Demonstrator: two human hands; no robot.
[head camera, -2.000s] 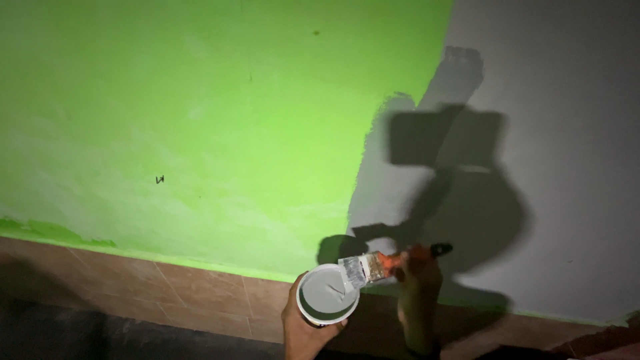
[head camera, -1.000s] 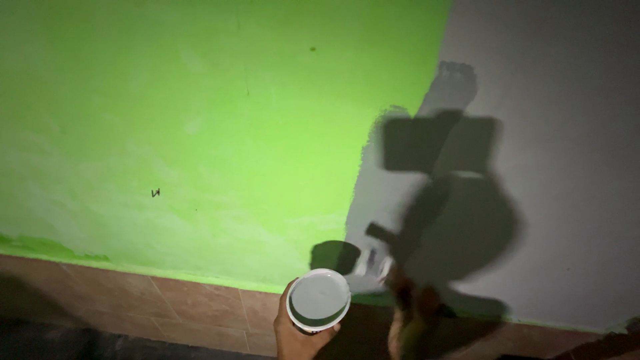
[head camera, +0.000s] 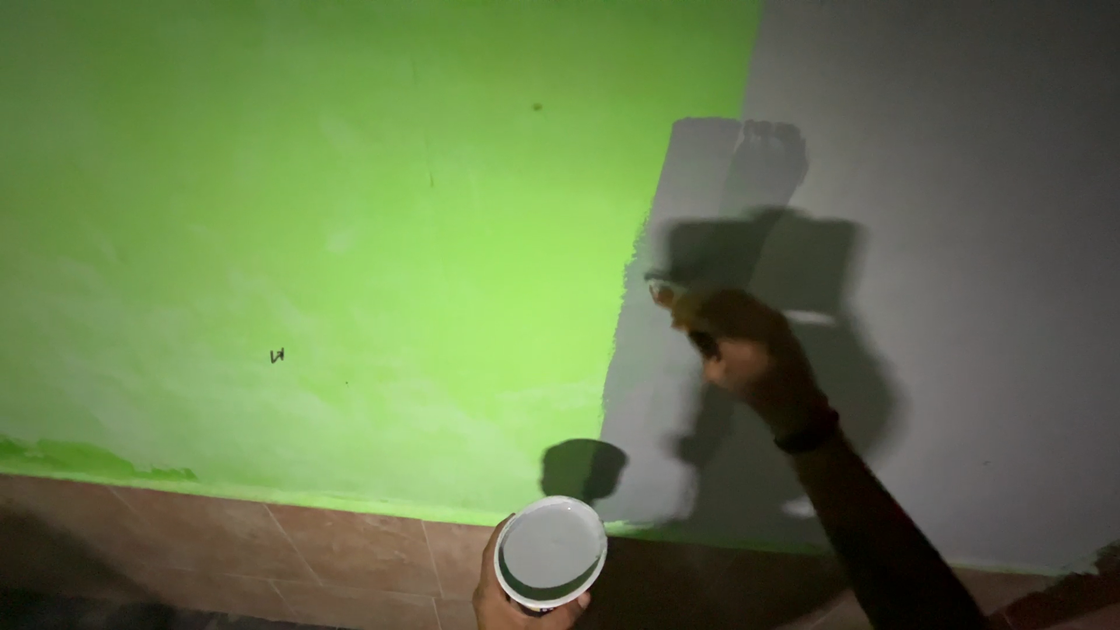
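Note:
My left hand (head camera: 494, 595) holds a round white tub of grey paint (head camera: 551, 547) from below, low in front of the wall. My right hand (head camera: 744, 359) grips a paintbrush (head camera: 669, 299) whose bristles are at the wall, on the grey paint. The brush is blurred, and its handle is partly hidden by the fingers. Green paint covers the left part of the wall (head camera: 350, 227); grey paint (head camera: 980, 262) covers the right part, with a ragged edge between them. A dark band circles my right wrist.
Brown tiles (head camera: 341, 551) run along the foot of the wall, below a light green edge. Dark shadows of a head, an arm and the tub fall on the wall. A small dark mark (head camera: 277, 355) shows on the green paint at left.
My right hand has moved up from beside the tub with the brush. A fresh grey strip now stands at the top left of the grey area, where green showed before.

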